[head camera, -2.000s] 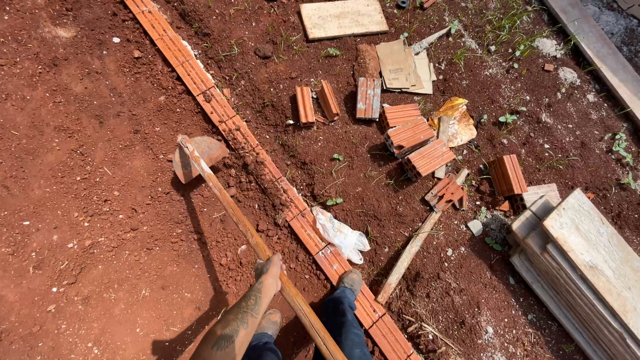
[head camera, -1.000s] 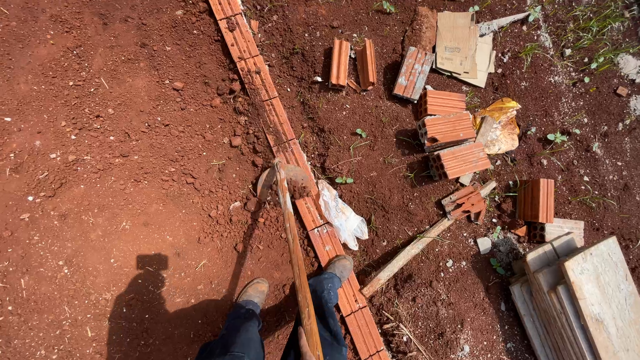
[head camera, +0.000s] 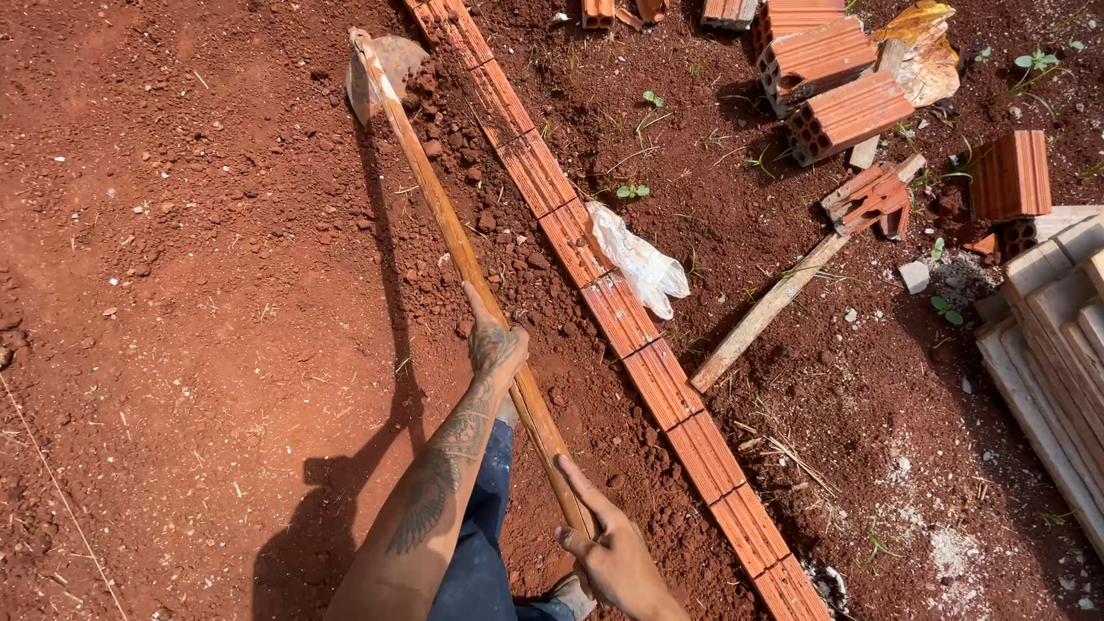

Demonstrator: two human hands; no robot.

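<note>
A hoe with a long wooden handle (head camera: 444,216) runs from the upper left down to the lower middle. Its rounded metal blade (head camera: 398,71) is low at the soil, left of a row of hollow red clay bricks (head camera: 608,302). My left hand (head camera: 496,345), on a tattooed forearm, is wrapped around the middle of the handle. Near the handle's lower end, my right hand (head camera: 608,543) grips it with the index finger stretched along the wood. Loose clods of red soil (head camera: 483,220) lie between the blade and the bricks.
A white plastic bag (head camera: 638,259) lies against the brick row. Right of it are a wooden stick (head camera: 768,315), a broken brick (head camera: 869,203) and several loose hollow bricks (head camera: 849,116). Stacked slabs (head camera: 1048,379) stand at the right edge. A thin string (head camera: 65,500) crosses the lower left.
Since a second ago the hoe blade has moved away from the brick row, toward the upper left. Both hands now show on the handle; before, only part of one showed at the bottom edge.
</note>
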